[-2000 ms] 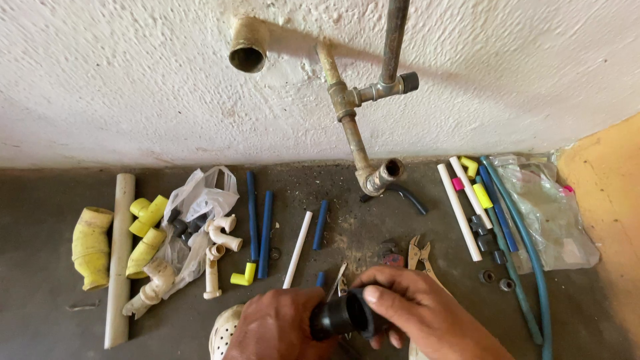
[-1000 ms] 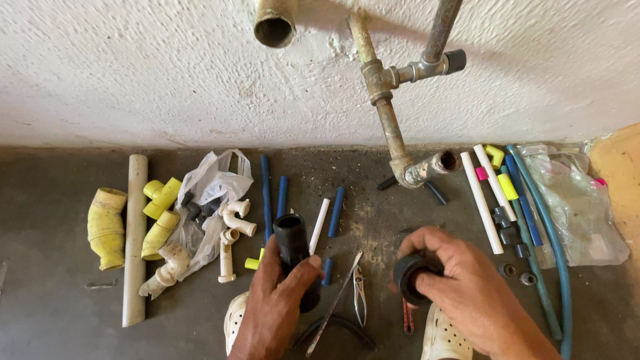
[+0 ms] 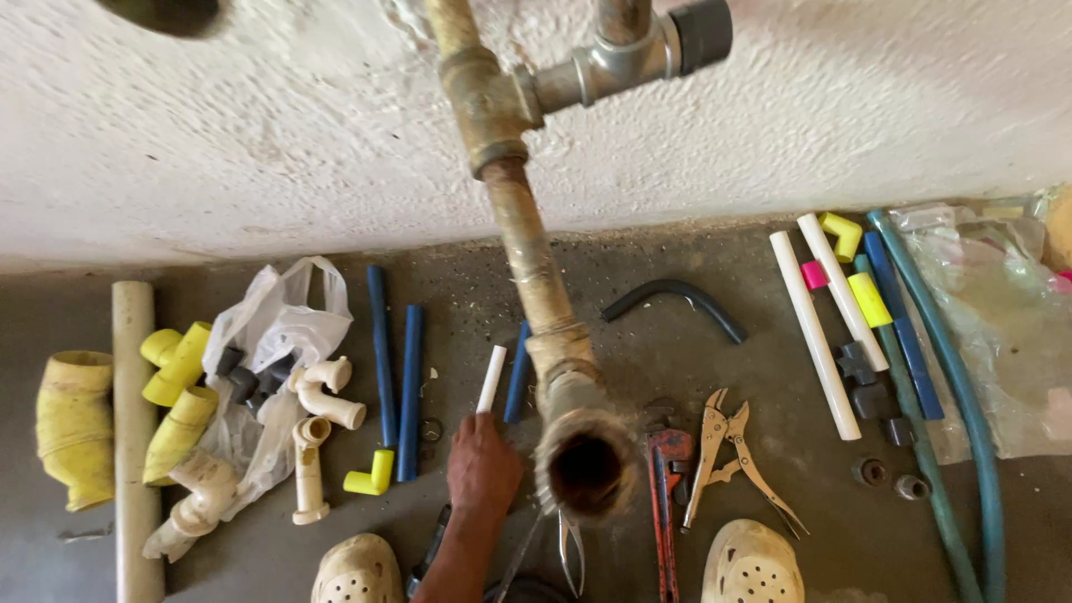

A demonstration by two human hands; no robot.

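My left hand [image 3: 484, 465] is low on the floor, left of the open end of a rusty metal pipe [image 3: 536, 251]. Its curled fingers cover the lower end of a short white plastic pipe [image 3: 492, 378]; whether they grip it is hidden. A short blue pipe [image 3: 518, 373] lies just right of the white one. Beside my left forearm is a black tubular fitting [image 3: 437, 536], partly covered by the arm. My right hand is out of view. Right of the pipe mouth lie a red pipe wrench [image 3: 663, 502] and locking pliers [image 3: 729, 456] with their jaws apart.
The metal pipework juts from the white wall [image 3: 251, 126] over the floor. At left are yellow fittings [image 3: 75, 427], a long pale pipe [image 3: 136, 435] and a plastic bag [image 3: 285, 318]. White pipes [image 3: 812, 335] and teal hoses [image 3: 963, 377] lie at right. My shoes [image 3: 754, 569] flank the tools.
Both hands held black fittings before. The left has gone down to the white pipe, and the black tubular fitting is on the floor. The right hand has left the view. The view has moved closer to the pipework.
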